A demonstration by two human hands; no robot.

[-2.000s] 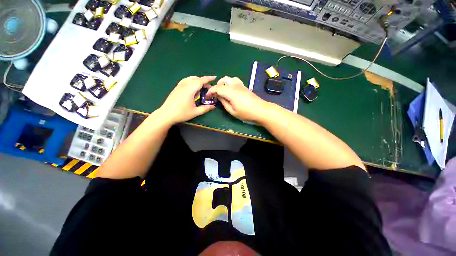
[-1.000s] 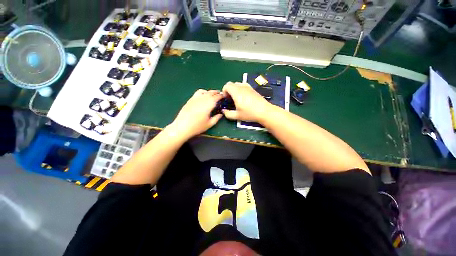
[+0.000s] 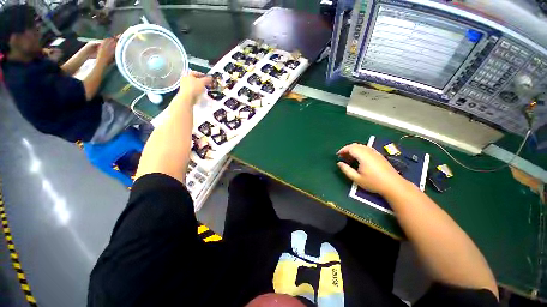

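My left hand (image 3: 193,85) reaches over the left side of the white tray (image 3: 205,109), its fingertips closed on a black unit (image 3: 213,79) at tray level. Whether the unit rests in the tray cannot be told. Other black units with yellow-white pieces lie in two columns. My right hand (image 3: 370,168) is open, fingers apart and empty, over the left part of the white-bordered dark-blue pad (image 3: 425,172). A black unit on the pad is partly hidden behind that hand; its yellow-white piece (image 3: 391,149) shows. Another black unit (image 3: 438,182) lies just right of the pad.
The grey tester (image 3: 480,66) stands at the back right on a pale stand (image 3: 414,120). A thin cable (image 3: 459,167) curves from it toward the pad. A desk fan (image 3: 155,62) stands left of the tray. A person (image 3: 51,90) sits at far left, near a blue bin (image 3: 108,157).
The view has turned left. My hands, earlier together around a black unit, are apart; my left hand has moved left to the tray and my right hand has opened over the pad.
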